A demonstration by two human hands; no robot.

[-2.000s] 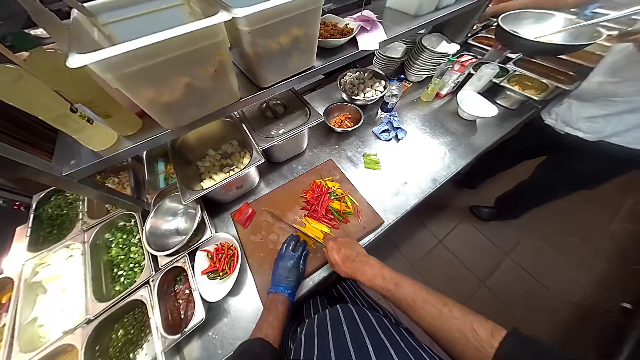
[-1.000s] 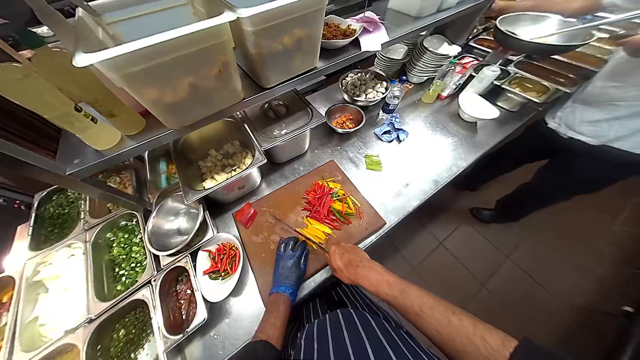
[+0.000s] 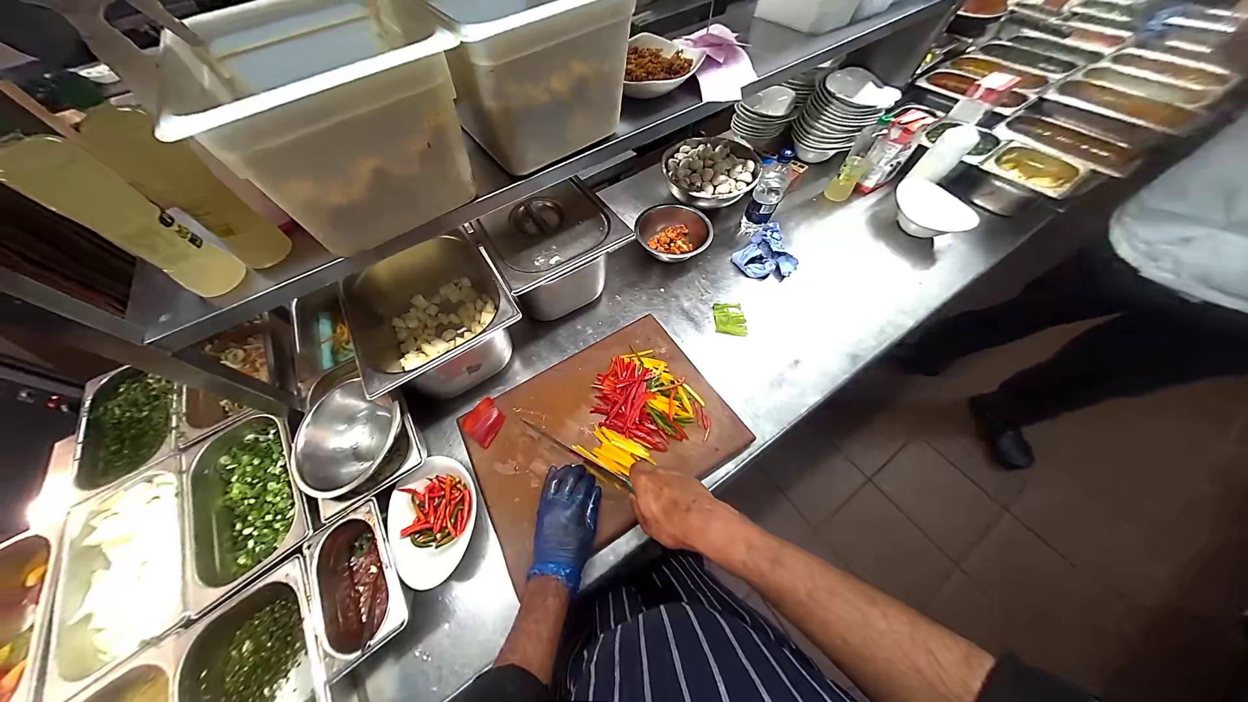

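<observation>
My left hand [image 3: 566, 522], in a blue glove, rests on the near left part of the brown cutting board [image 3: 526, 390], left of the knife; whether anything lies under its fingers is hidden. My bare right hand [image 3: 673, 502] grips the handle of a kitchen knife [image 3: 561, 444], whose blade points up and left across the board. Yellow pepper strips [image 3: 616, 450] lie along the blade's far side. Beyond them is a pile of red and yellow pepper strips [image 3: 643, 400]. A piece of red pepper [image 3: 483, 422] sits at the board's left edge.
Left of the board are a white plate [image 3: 414, 561] of red chillies and several steel food pans [image 3: 190, 526]. Behind stand a pan of white cubes [image 3: 497, 336], a lidded pan [image 3: 556, 234] and small bowls. A person in dark trousers [image 3: 1082, 361] stands at the right.
</observation>
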